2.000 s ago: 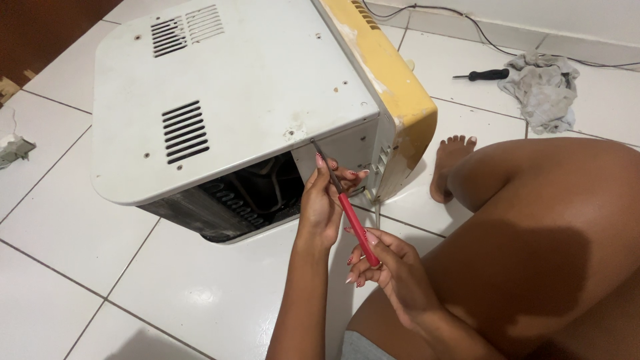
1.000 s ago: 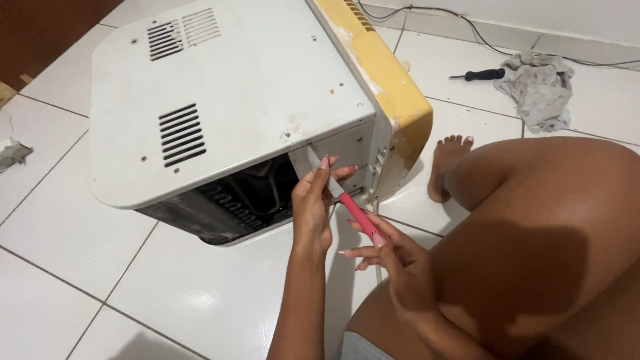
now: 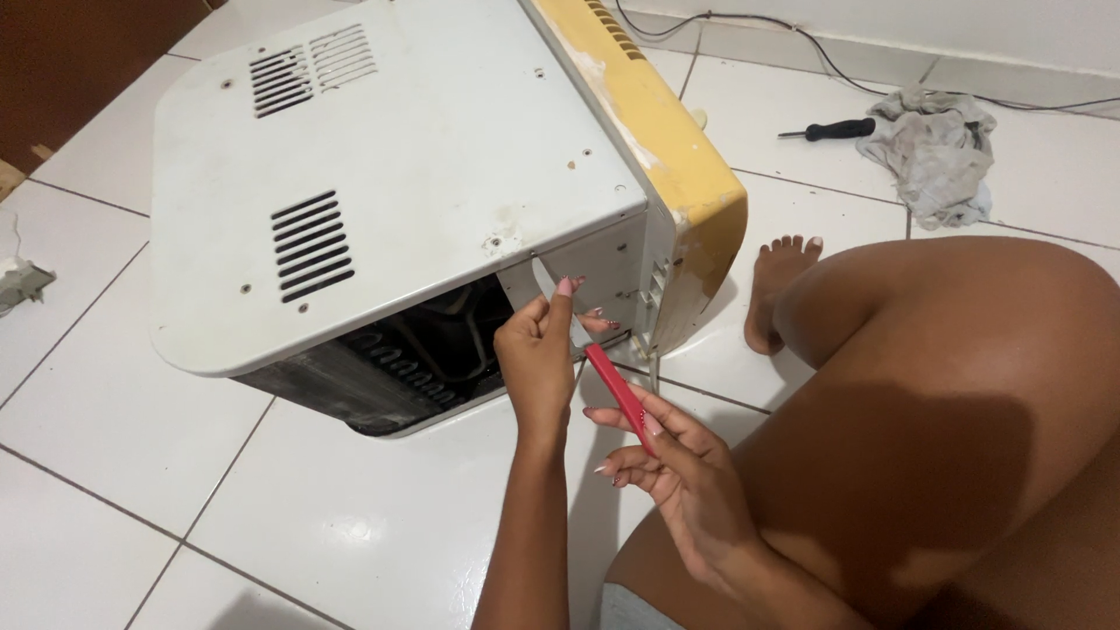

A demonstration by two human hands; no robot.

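A table knife with a red handle slants up from my right hand, which grips the handle's lower end between thumb and fingers. My left hand pinches the blade with thumb and fingertips. The blade's rounded tip is at the edge of a white appliance housing, beside a screw hole; whether it touches a screw cannot be told. The housing has a yellow front frame, slotted vents and an open side showing dark coils inside.
A black-handled screwdriver lies on the white tiled floor beside a crumpled grey cloth. A black cable runs along the wall. My bare foot and bent leg are at the right. A broken whitish piece lies at the far left.
The knife has turned in my hands: its blade looked thin and edge-on two seconds ago, and its flat side faces the camera now. Both hands stay near the same housing edge.
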